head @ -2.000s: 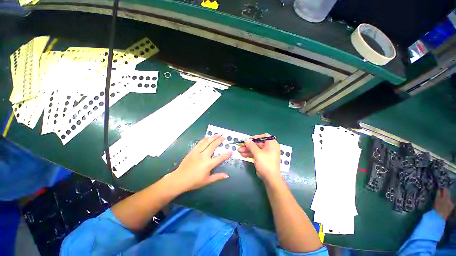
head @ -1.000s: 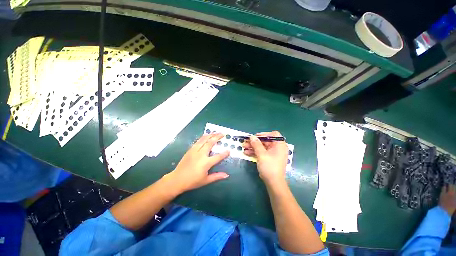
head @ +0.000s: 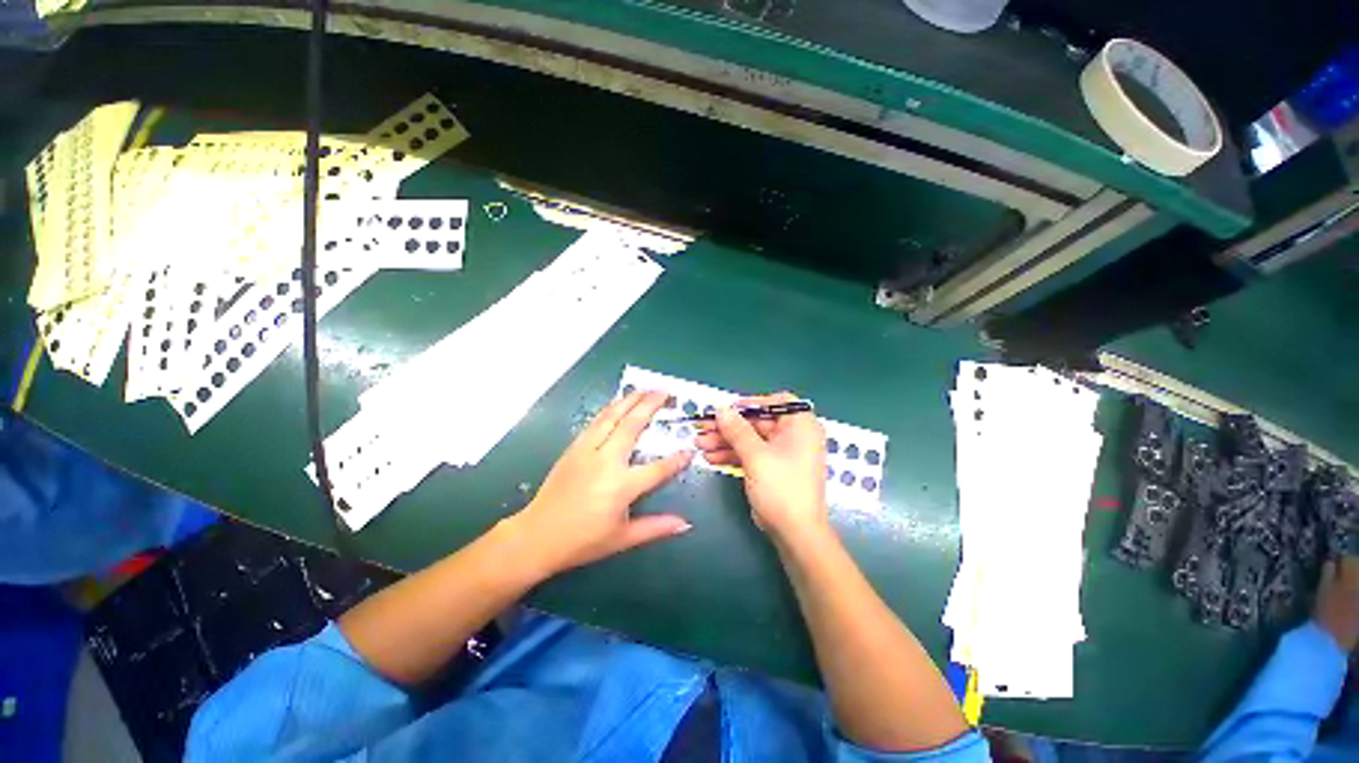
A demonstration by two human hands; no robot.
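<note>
A white adhesive dot sheet (head: 856,465) with two rows of dark round spots lies on the green bench in front of me. My left hand (head: 592,480) rests flat on its left part, fingers extended, thumb apart. My right hand (head: 775,459) grips slim dark tweezers (head: 772,410) near the sheet's middle, above its spots. The tip points left, close to my left fingers. Part of the sheet is hidden under both hands. I cannot tell whether a dot is at the tip.
Stacked white sheets lie left (head: 507,358) and right (head: 1022,537). Yellowish dot sheets (head: 224,194) spread at far left. Black housings (head: 1230,514) are heaped far right by another person's hand (head: 1337,596). A raised shelf holds a tape roll (head: 1151,106). A dark vertical cable crosses the left side.
My right hand and the tweezers have moved slightly left along the sheet, showing more spots at its right end. My left hand stays almost in place on the sheet.
</note>
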